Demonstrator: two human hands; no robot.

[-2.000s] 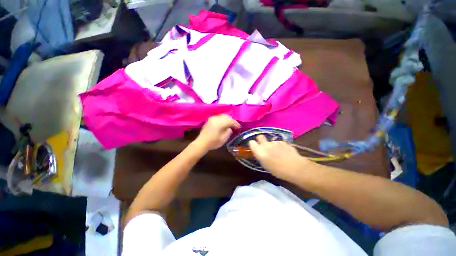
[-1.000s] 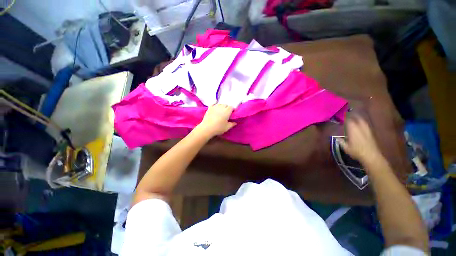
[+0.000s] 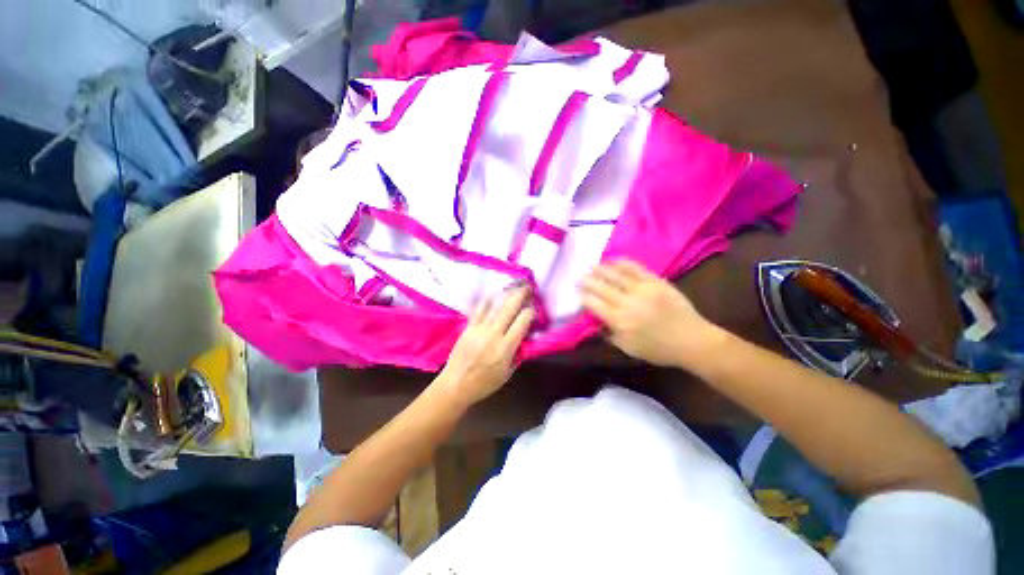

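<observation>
The garment piece (image 3: 438, 146), pale lilac-white with pink strips and wide pink panels, lies crumpled across the brown table. My left hand (image 3: 492, 335) pinches its near edge, where pale cloth meets pink, left of centre. My right hand (image 3: 642, 312) lies on the near edge just to the right, fingers on the pale and pink cloth, slightly blurred; I cannot tell whether it grips. The steam iron (image 3: 829, 315) rests on the table to the right, its orange-brown handle up, touched by neither hand.
The brown ironing table cover (image 3: 775, 79) lies under the garment. A second iron (image 3: 185, 407) sits on a yellow patch of the cream side board (image 3: 168, 275) at left. Blue-grey cloth (image 3: 133, 129) hangs at upper left. A blue basket (image 3: 988, 258) stands at right.
My right hand has let go of the iron, which now stands farther right, and has come back to the cloth. The garment's near pink edge has been turned, showing more pale cloth.
</observation>
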